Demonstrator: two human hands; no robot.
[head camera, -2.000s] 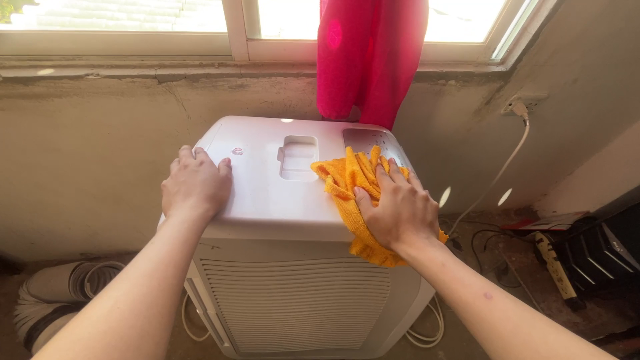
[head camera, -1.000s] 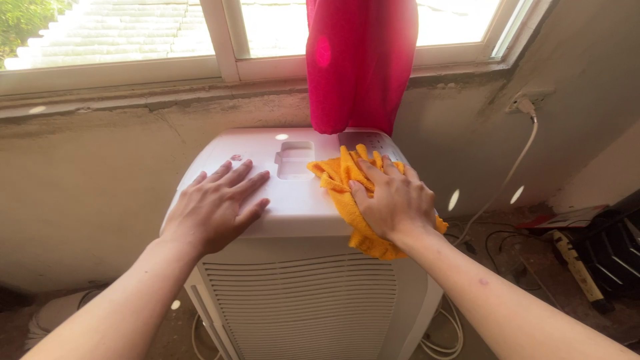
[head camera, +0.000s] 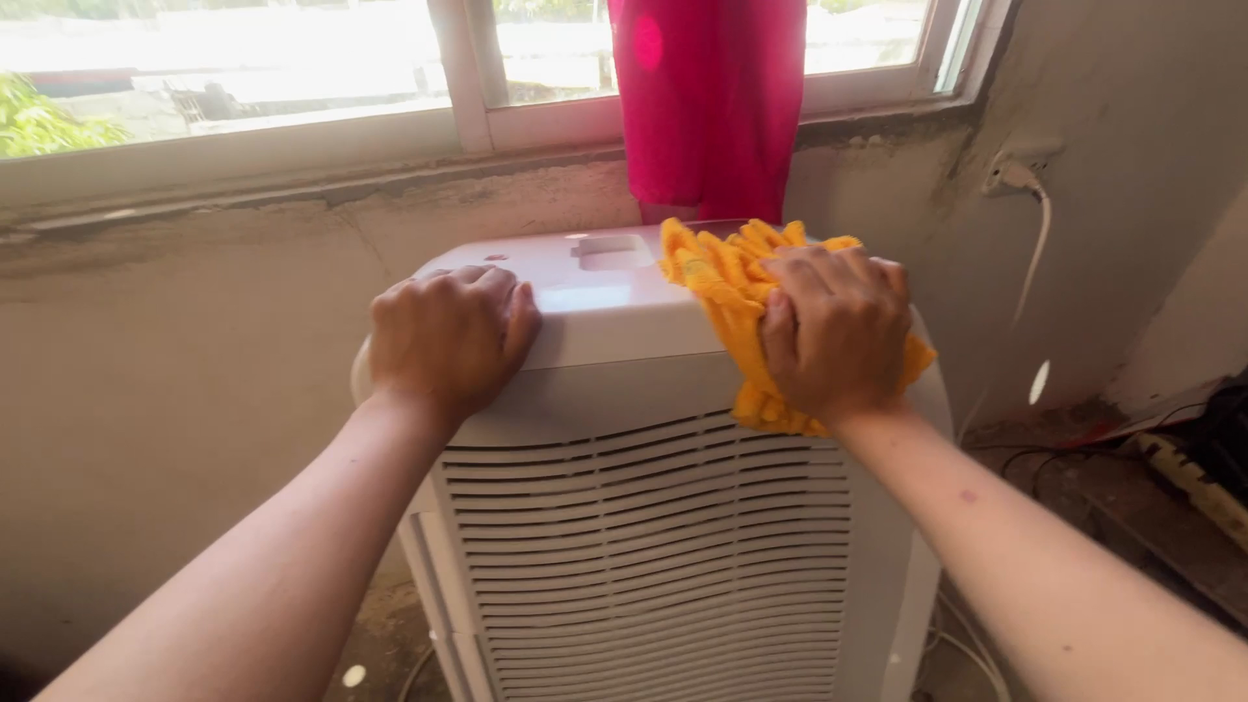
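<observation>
A white portable air cooler or air conditioner stands below the window, its slatted grille facing me. My left hand rests on the left part of its top front edge, fingers bent over the top and no object seen in it. An orange cloth lies bunched on the right part of the top and hangs over the front edge. My right hand grips this cloth, thumb toward the middle of the unit. A recessed handle shows in the top between the hands. The cloth hides the right part of the top.
A bright pink curtain hangs just behind the unit. The window frame runs along the wall above. At right a white plug sits in a wall outlet, its cord hanging down. Dark items and cables lie on the floor at right.
My left hand has gone from lying flat with spread fingers on the top to bending over the front edge. My right hand and the cloth are closer to the front edge. The view has tilted.
</observation>
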